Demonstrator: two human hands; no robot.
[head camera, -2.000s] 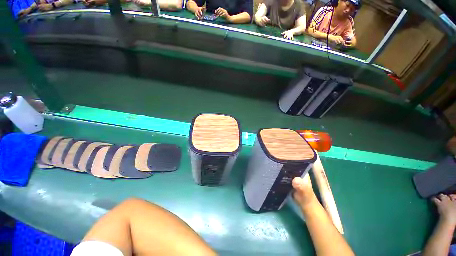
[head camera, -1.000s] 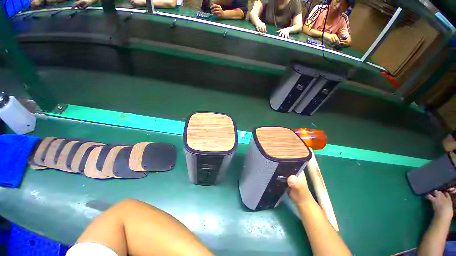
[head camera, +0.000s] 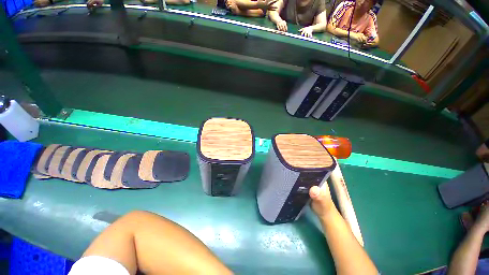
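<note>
A speaker with a wood-grain top stands upright on the green bench. A second such speaker stands to its right, turned at an angle. My right hand holds its right side, thumb on the front edge; the other fingers are hidden behind it. The mallet lies behind and right of it, its orange head and pale handle partly covered. My left arm is bent at the lower left; its hand is out of the picture.
Overlapping top panels, a blue cloth and a white bottle are at left. Two speakers stand on the sunken shelf beyond. People sit opposite; a person's arm and a grey speaker are at far right.
The view has shifted slightly. The two speakers and my right hand keep their places. Hands of people opposite and at far right have moved a little.
</note>
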